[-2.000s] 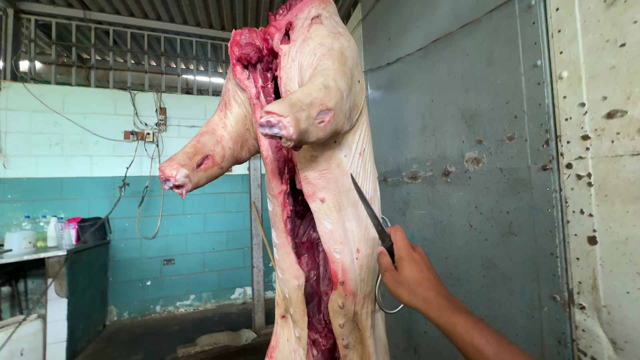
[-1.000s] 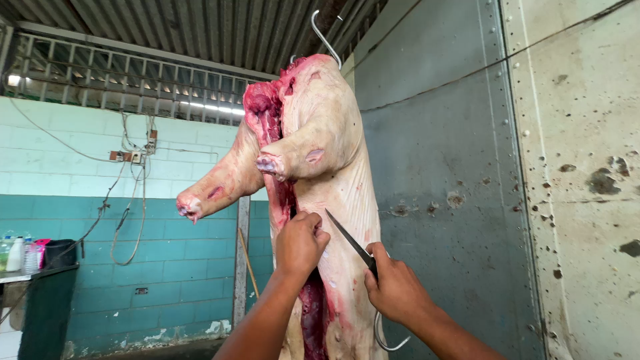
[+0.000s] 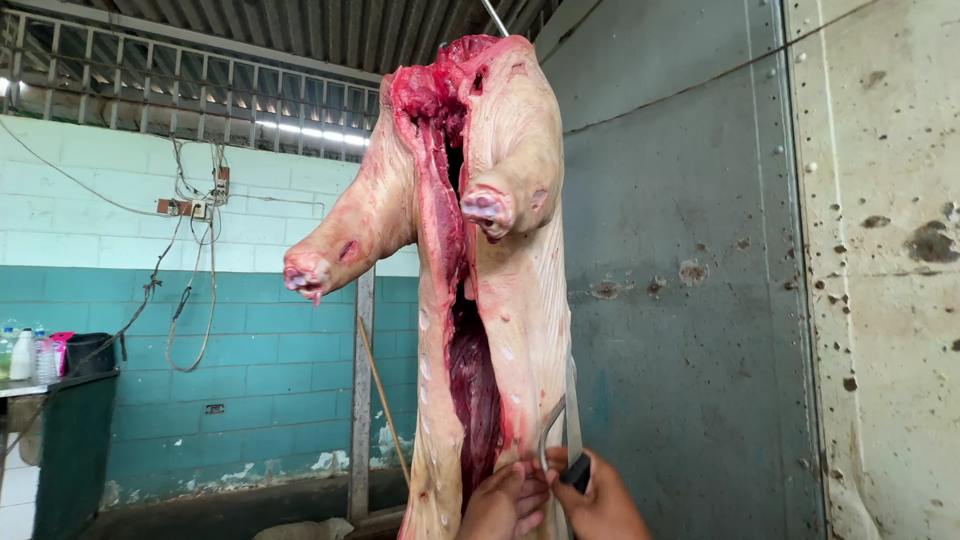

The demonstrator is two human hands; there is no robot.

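A split pig carcass (image 3: 517,300), its front feet cut off, hangs by a metal hook (image 3: 495,16). Low on the carcass, my left hand (image 3: 504,504) has curled fingers against the right-hand flap, beside the opening; whether it grips the skin cannot be told. My right hand (image 3: 600,502) holds a black-handled knife (image 3: 574,420), blade up along the carcass's right edge. A curved metal hook (image 3: 550,431) rises between the hands and meets the right hand's fingers; its lower end is hidden.
Behind on the right stands a grey metal panel (image 3: 675,360) beside a spotted pale panel (image 3: 892,337). Cables (image 3: 212,300) hang on the tiled wall at left. A wooden stick (image 3: 384,401) leans by a metal post (image 3: 362,405). Bottles (image 3: 22,356) and a black bucket (image 3: 88,354) stand on a counter (image 3: 75,381).
My left hand comes into view by the second frame, at the carcass's opening. Both hands have since moved down, and the knife has turned from slanting left to nearly upright.
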